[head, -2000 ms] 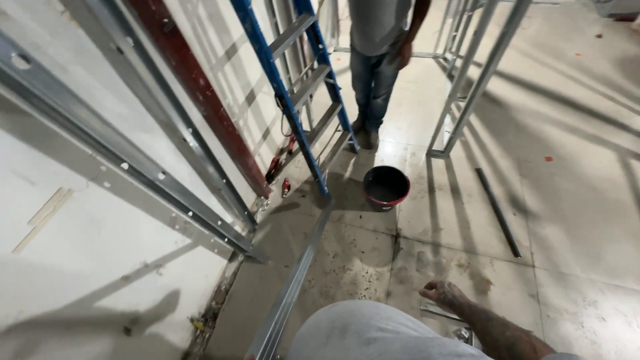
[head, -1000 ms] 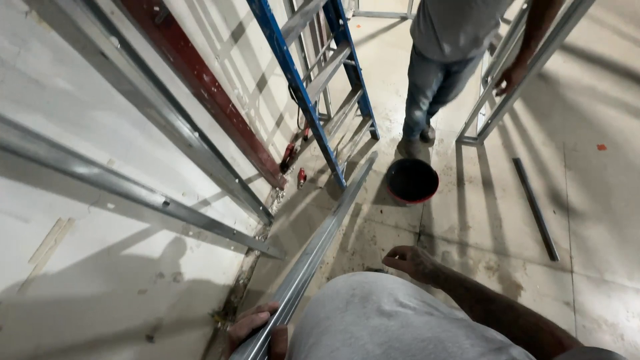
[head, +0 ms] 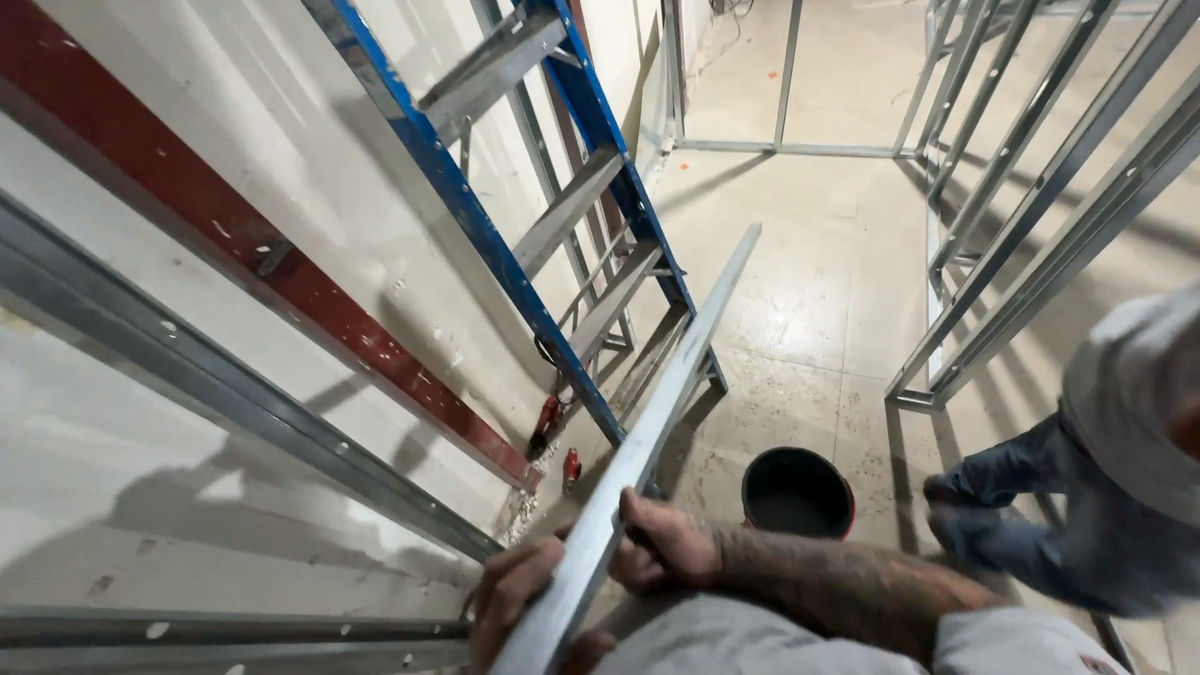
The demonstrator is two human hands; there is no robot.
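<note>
A long galvanized metal stud (head: 677, 370) runs from the bottom of the view up to the middle, slanting right, in front of the foot of a blue stepladder (head: 478, 211). Near its lower end my left hand (head: 516, 600) grips it from the left side. My right hand (head: 667, 544) closes on its right edge a little farther up, with the forearm reaching in from the right. To the right of the stud, a black bucket (head: 797, 492) stands on the floor beyond my forearm.
Upright metal studs (head: 337, 445) and a red steel column (head: 272, 253) line the wall at left. Metal framing (head: 1017, 253) stands at right. A co-worker (head: 1078, 487) is at the right edge. Small red tools (head: 571, 466) lie beside the ladder's foot.
My right hand has moved from beside my body onto the stud, and the stud's far end is raised. The co-worker has moved right, past the bucket. The view has shifted.
</note>
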